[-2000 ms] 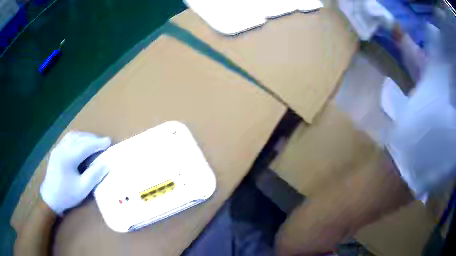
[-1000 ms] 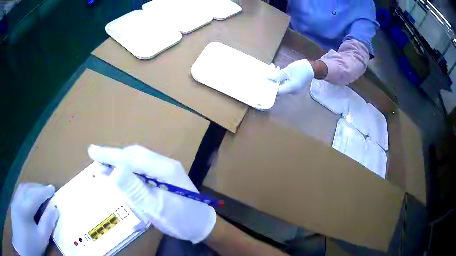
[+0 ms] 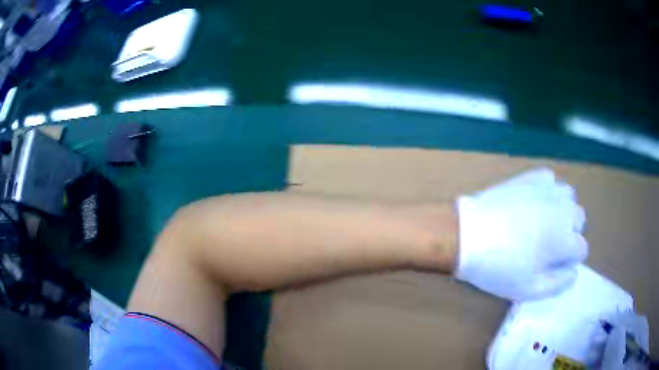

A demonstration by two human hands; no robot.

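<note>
My left hand, in a white glove, lies over the far left edge of a closed white router at lower right. Its fingers are curled at the router and their tips are hidden. The router's yellow ports and red dot show near the bottom edge, where the router is cut off. My right hand, gloved, is small, blurred and partly out of the picture over the router's right side. A thin dark blue pencil shows partly at its fingers.
Cardboard lies under the router. A white router and a bright blue cylinder lie on the dark green surface beyond. At left are a dark block with rods, a grey-white box machine and a black tray.
The view has swung left, so the coworker and carton are out of sight and the machine shows. My right hand came in with the pencil between the earlier frames and remains at the router.
</note>
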